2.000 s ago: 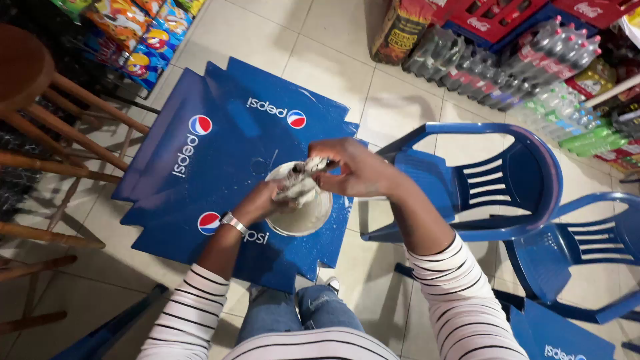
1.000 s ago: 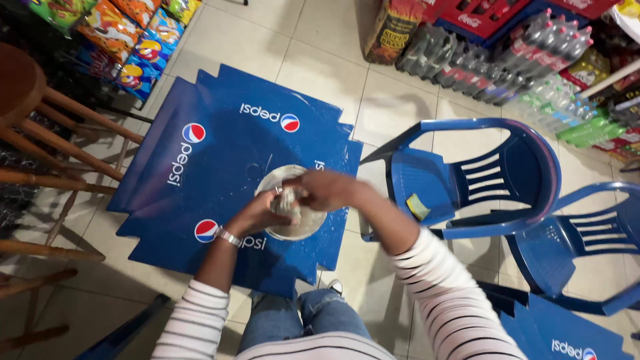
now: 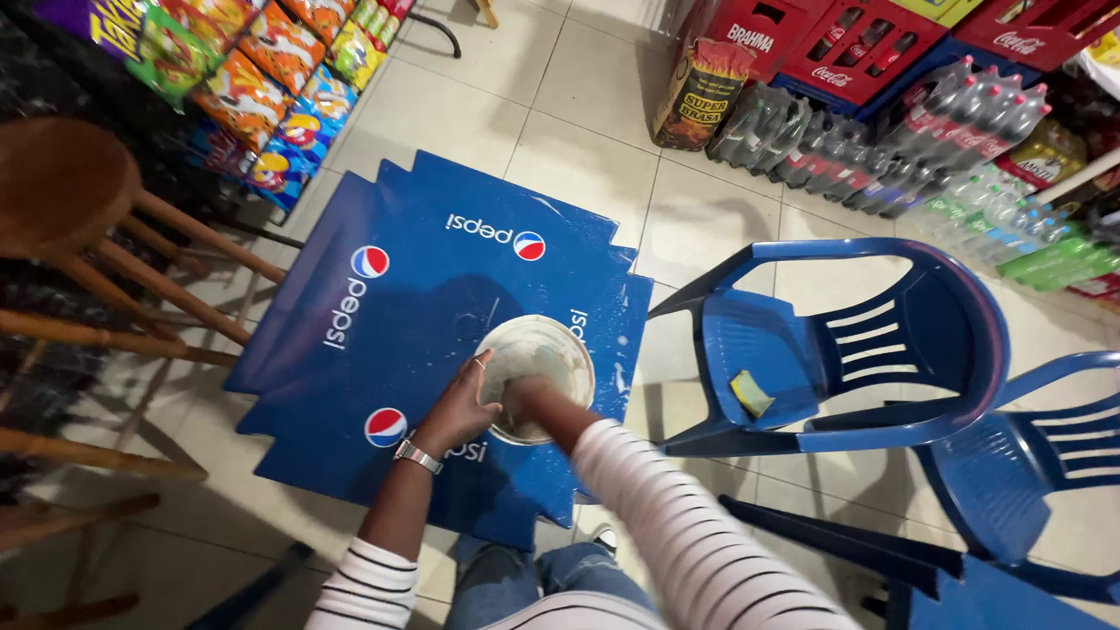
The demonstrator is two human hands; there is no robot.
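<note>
A round white bucket (image 3: 573, 350) stands on the blue plastic table (image 3: 420, 332), near its lower right part, with cloudy whitish contents. My left hand (image 3: 459, 404) rests on the bucket's left rim, thumb towards the inside and fingers along the outside. My right hand (image 3: 529, 404) reaches down inside the bucket; it is blurred, and its fingers and anything they hold are hidden. White splashes mark the table top to the right of the bucket.
A blue plastic armchair (image 3: 761, 332) with a yellow-green sponge (image 3: 751, 394) on its seat stands right of the table. Wooden stools (image 3: 66, 188) are at the left, snack bags (image 3: 284, 52) at the upper left. Bottle packs (image 3: 840, 157) and a charcoal bag (image 3: 700, 96) line the upper right.
Both hands held a wet greyish-white cloth over the bucket earlier. Now my right hand is down inside it, my left hand is at the rim, and the cloth is out of sight.
</note>
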